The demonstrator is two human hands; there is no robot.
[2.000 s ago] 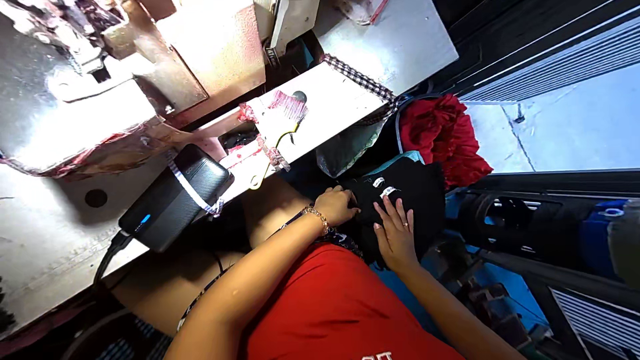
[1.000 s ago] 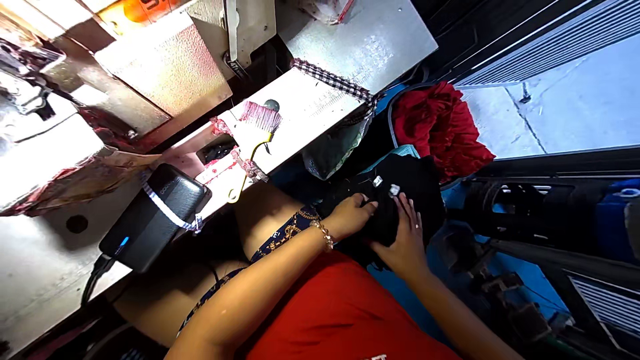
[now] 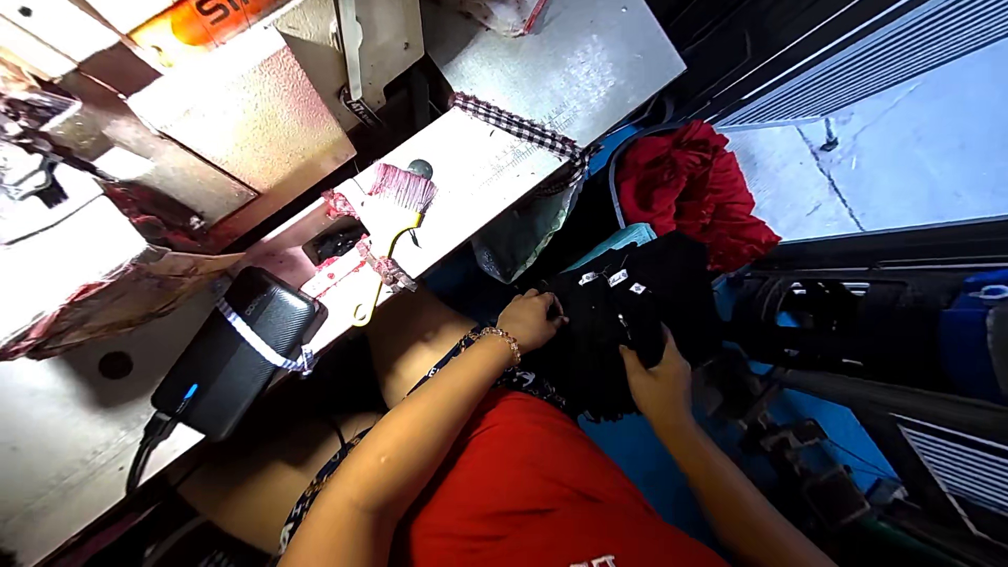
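Note:
A pile of black cloth pieces with small white labels lies across my lap, at the right of the sewing table. My left hand, with a beaded bracelet at the wrist, has its fingers curled at the left side of the cloth; its fingertips are partly hidden against the black. On the other side of the pile, my right hand grips a folded black piece between thumb and fingers. The white labels lie just above the hands. Dark folds are hard to separate.
The sewing machine stands on the pale table. A yellow-handled brush and a black power bank with a cable lie near its edge. Red cloth fills a container at right. A plastic bag hangs beside the table.
My right hand lay spread on the black cloth two seconds ago; now it is lower on the pile and closed around a fold. The left hand stays at the cloth's left side.

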